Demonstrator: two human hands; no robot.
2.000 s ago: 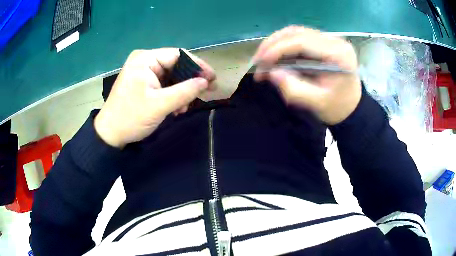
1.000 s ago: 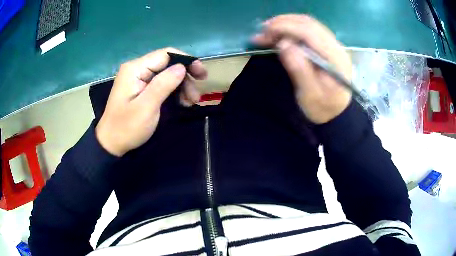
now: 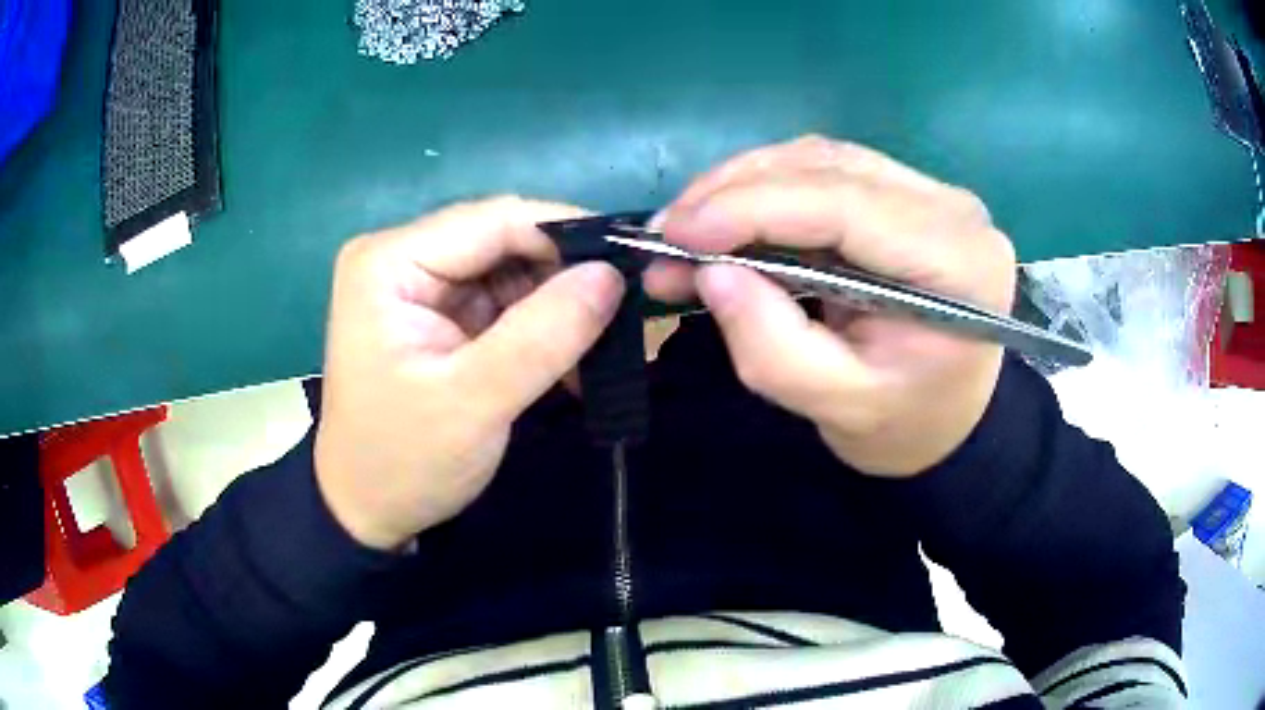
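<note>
My left hand (image 3: 437, 354) pinches a matte black workpiece (image 3: 586, 239) between thumb and fingers, just over the table's near edge. A ribbed black part (image 3: 613, 382) hangs below the fingertips; whether it belongs to the same piece is hard to tell. My right hand (image 3: 860, 298) holds silver tweezers (image 3: 874, 289) between thumb and fingers. Their points reach left onto the workpiece, near my left thumb. The right fingertips are against the right end of the workpiece. Any tiny part at the tweezer points is too small to tell.
The green tabletop (image 3: 583, 97) bears a silver pile of small parts (image 3: 427, 25) at the back, a tiny-part sheet (image 3: 156, 118) and blue basket (image 3: 28, 56) at left, and black strips (image 3: 1228, 76) at right. A red stool (image 3: 104, 520) and clear plastic bag (image 3: 1145, 326) are below.
My right hand has come left and down, bringing the tweezers to the black workpiece. The view has shifted, and the silver pile now shows at the top.
</note>
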